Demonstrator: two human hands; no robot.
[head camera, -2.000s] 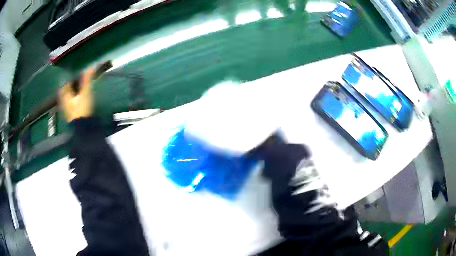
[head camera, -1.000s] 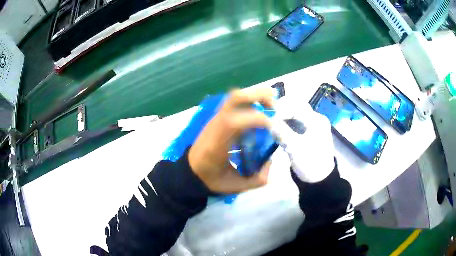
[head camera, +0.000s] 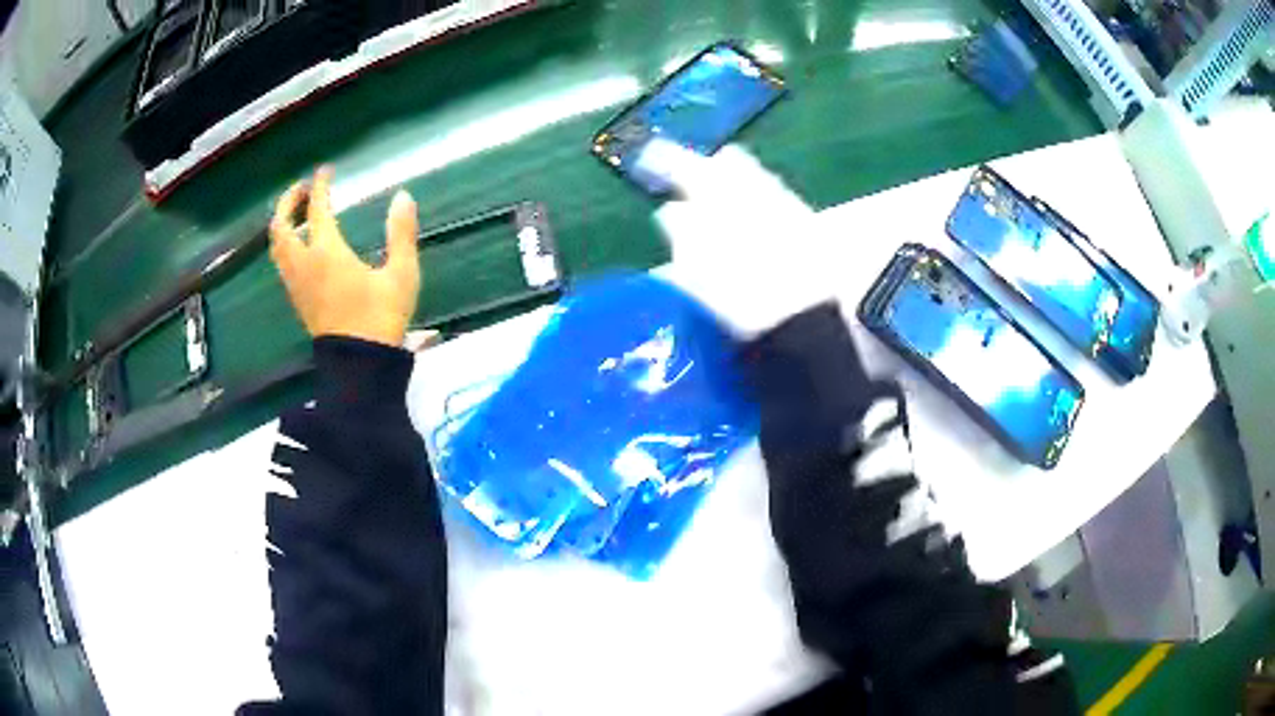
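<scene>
My bare left hand (head camera: 347, 273) is over the green belt at left, fingers apart and empty. An open frame carrier (head camera: 538, 252) lies on the belt just right of it, partly hidden by the hand. My right hand (head camera: 734, 231), in a white glove and blurred, reaches to the belt edge. Its fingertips overlap the lower end of a phone middle frame (head camera: 706, 105) with a blue face; whether they grip it cannot be told. A pile of peeled blue film (head camera: 601, 420) lies on the white bench cover between my forearms.
Stacked phone units (head camera: 979, 350) lie blue side up at right. Another blue unit (head camera: 996, 63), blurred, is on the belt (head camera: 462, 154) at upper right. More frame carriers (head camera: 196, 340) lie at left by a dark guide rail (head camera: 175, 291). A black compartment tray (head camera: 301, 63) is beyond the belt.
The phone unit between my hands is no longer there; my hands have parted towards the belt. The belt's phone frame is further left. A carrier now shows beside my left hand, and another unit at upper right.
</scene>
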